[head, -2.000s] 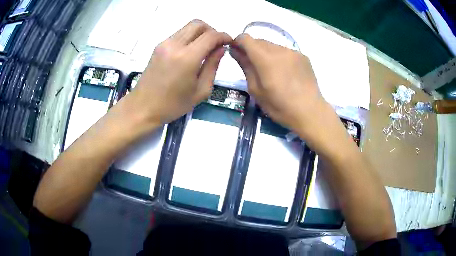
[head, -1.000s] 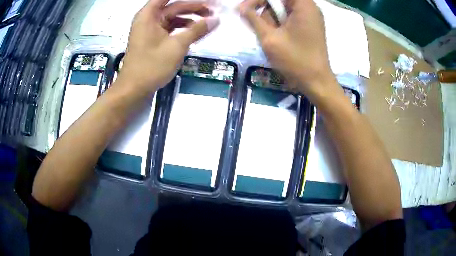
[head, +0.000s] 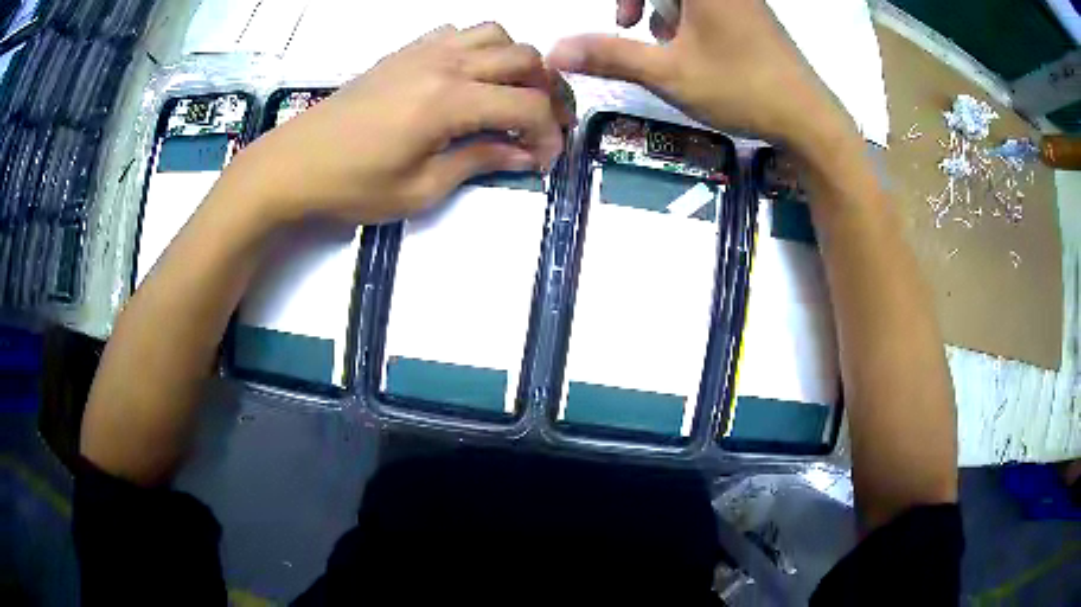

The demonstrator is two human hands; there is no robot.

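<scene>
Several black-rimmed units lie side by side in a clear blister tray (head: 543, 391). The middle unit (head: 462, 296) has its top end covered by my left hand (head: 456, 125), whose fingers are bent down at its upper right corner; whether they pinch anything is hidden. My right hand (head: 723, 59) is above the tops of the units on the right, thumb pointing left, with part of a white object in its curled fingers, cut by the top edge. The unit right of the middle (head: 640, 296) has a pale tape piece (head: 690, 199) slanting across its upper teal band.
White paper (head: 344, 30) lies behind the tray. Brown cardboard (head: 1008, 273) with white scraps (head: 966, 136) lies to the right, beside a wooden-handled tool (head: 1059, 152). Dark stacked trays (head: 59, 154) stand at the left. Crumpled clear plastic (head: 782, 522) is at the front edge.
My left hand has come down from above the paper onto the middle unit's top. My right hand has opened away from it. The view has shifted, and the slanting tape piece shows more clearly.
</scene>
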